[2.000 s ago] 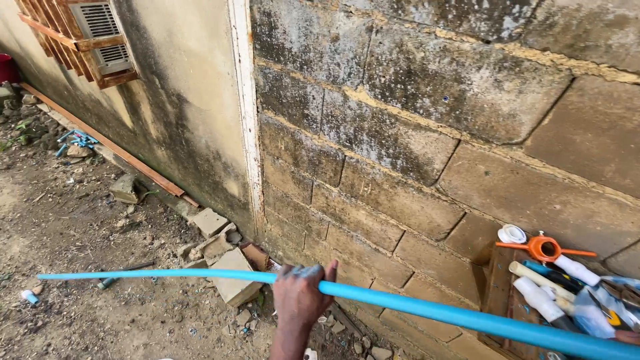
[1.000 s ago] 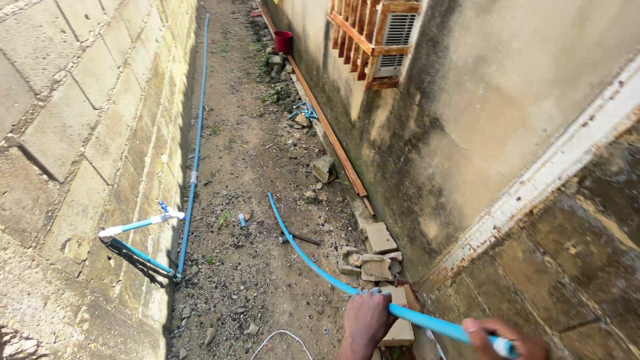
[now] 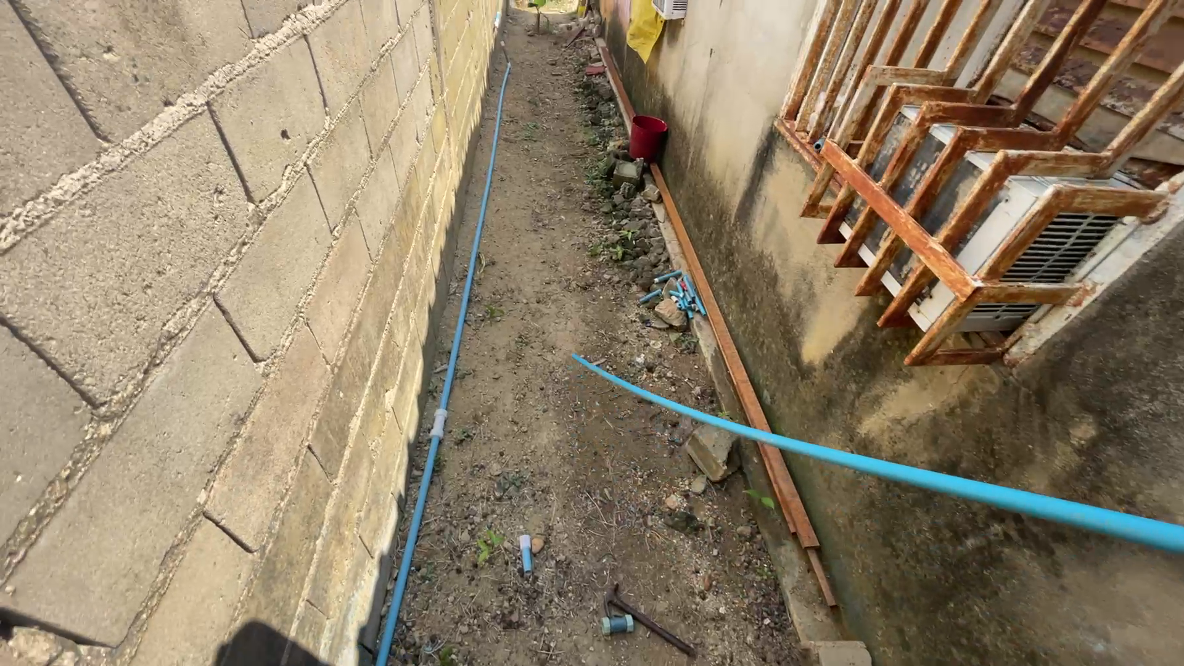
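Neither of my hands shows in the head view now. A long blue plastic pipe [image 3: 832, 453] slants in from the right edge, its far end over the dirt path; whatever holds its near part is out of frame. Another blue pipe [image 3: 459, 324] lies along the foot of the left block wall, with a pale coupling [image 3: 438, 424] on it. A short blue pipe piece with a white fitting [image 3: 525, 553] lies on the dirt. Lower down, a dark metal rod [image 3: 652, 627] lies beside a short blue fitting [image 3: 617, 625].
The concrete block wall [image 3: 185, 277] stands left. On the right, a rusty metal cage [image 3: 934, 231] holds an air-conditioner unit [image 3: 1036, 217]. Along that wall lie brown boards [image 3: 721, 333], a red bucket [image 3: 647, 137], blue pipe offcuts [image 3: 684, 298] and a broken block [image 3: 712, 450].
Both hands, on or at the blue pipe a second ago, are out of view. The view has swung up along the path, and the pipe now enters from the right edge.
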